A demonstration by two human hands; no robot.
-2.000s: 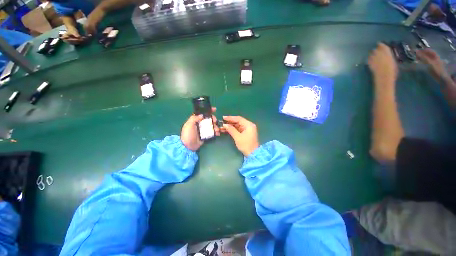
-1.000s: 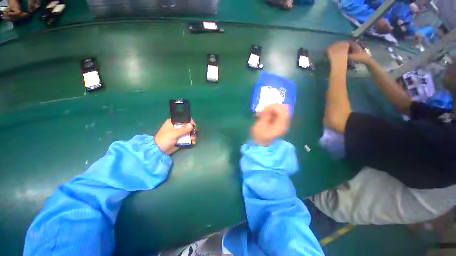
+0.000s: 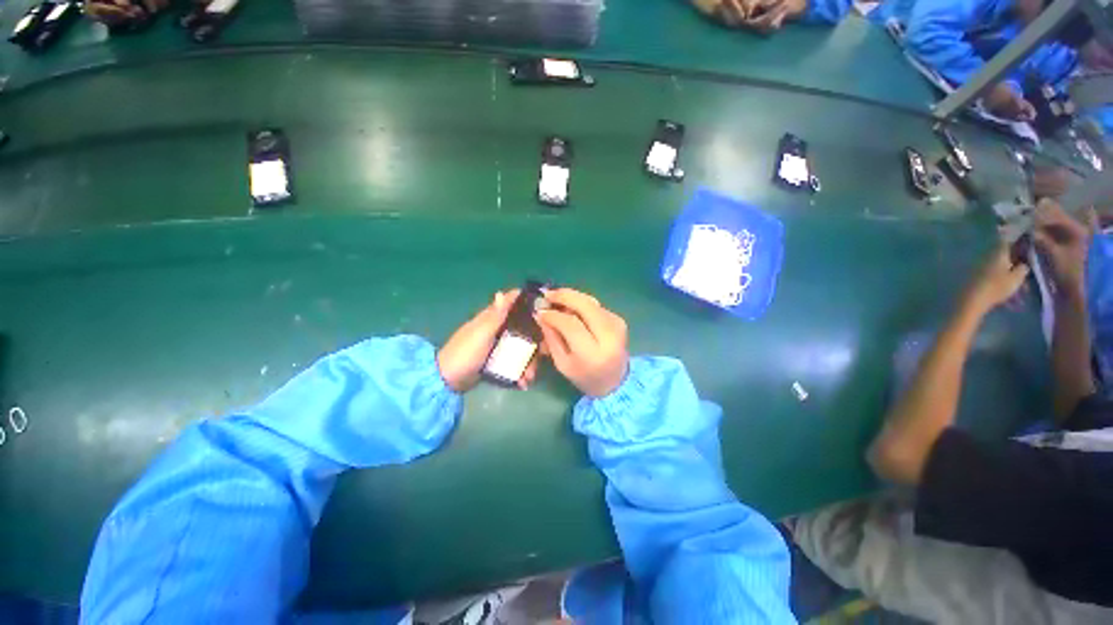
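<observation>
A black bar phone with a white rectangle on its lower half (image 3: 510, 358) is held tilted above the green bench. My left hand (image 3: 479, 342) grips it along its left side. My right hand (image 3: 583, 342) is at its upper right, with thumb and fingers pinched on the phone's top end. Whether a ring is between those fingertips is too small to tell. The blue bin (image 3: 767, 265) with white ring parts (image 3: 712, 264) lies to the right, beyond my right hand.
Several phones lie spaced across the green bench (image 3: 403, 263), one at the centre (image 3: 554, 171). A clear tray stack (image 3: 452, 20) stands at the far side. A small white piece (image 3: 799, 391) lies right. A person's forearm (image 3: 934, 403) is at right. White rings (image 3: 15, 421) lie at left.
My right hand has come back from the blue bin to the phone. The phone has turned from upright to tilted. The neighbour's arms have moved further right. The camera view has shifted.
</observation>
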